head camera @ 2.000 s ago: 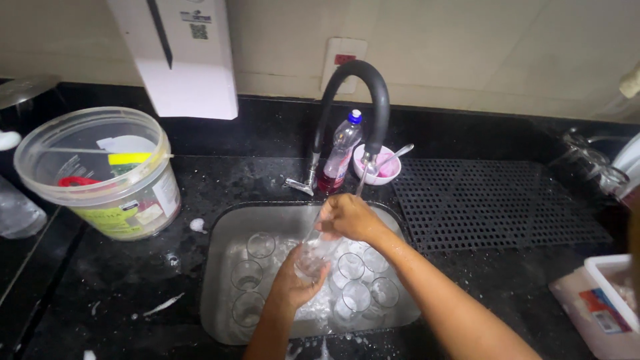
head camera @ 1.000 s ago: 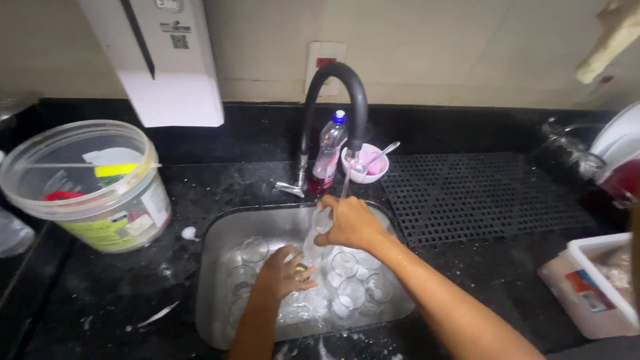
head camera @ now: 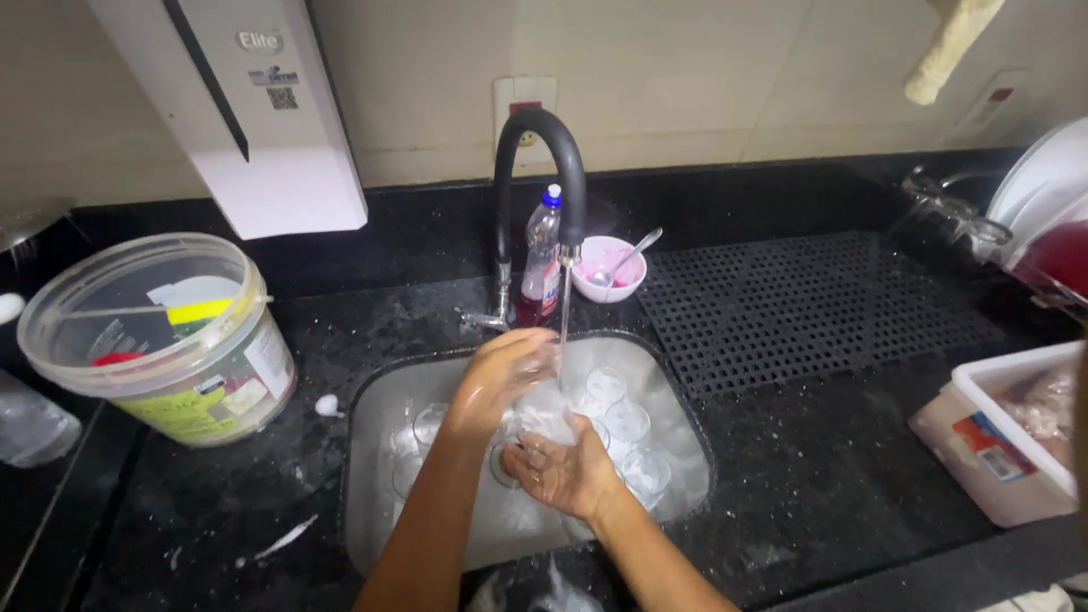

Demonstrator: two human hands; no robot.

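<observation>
Under the running stream of the black faucet [head camera: 552,144], a clear glass [head camera: 546,414] rests in my right hand [head camera: 565,472], palm turned up. My left hand [head camera: 510,370] is raised just above and to the left of it, blurred, with fingers extended and nothing seen in it. Both hands are over the steel sink [head camera: 476,544]. More clear glasses stand in the basin, some at the right [head camera: 627,421] and some at the left [head camera: 429,422], partly behind my left forearm.
Behind the sink are a detergent bottle [head camera: 541,255] and a white bowl [head camera: 609,285] with a spoon. A plastic bucket [head camera: 204,382] with a sponge stands left. At right are a black perforated mat [head camera: 790,306], a plastic tub [head camera: 977,450], stacked plates [head camera: 1037,178] and glassware [head camera: 952,217].
My left hand has risen from low in the basin to beside the water stream. My right hand has dropped from near the stream's top and now lies palm up beneath the glass.
</observation>
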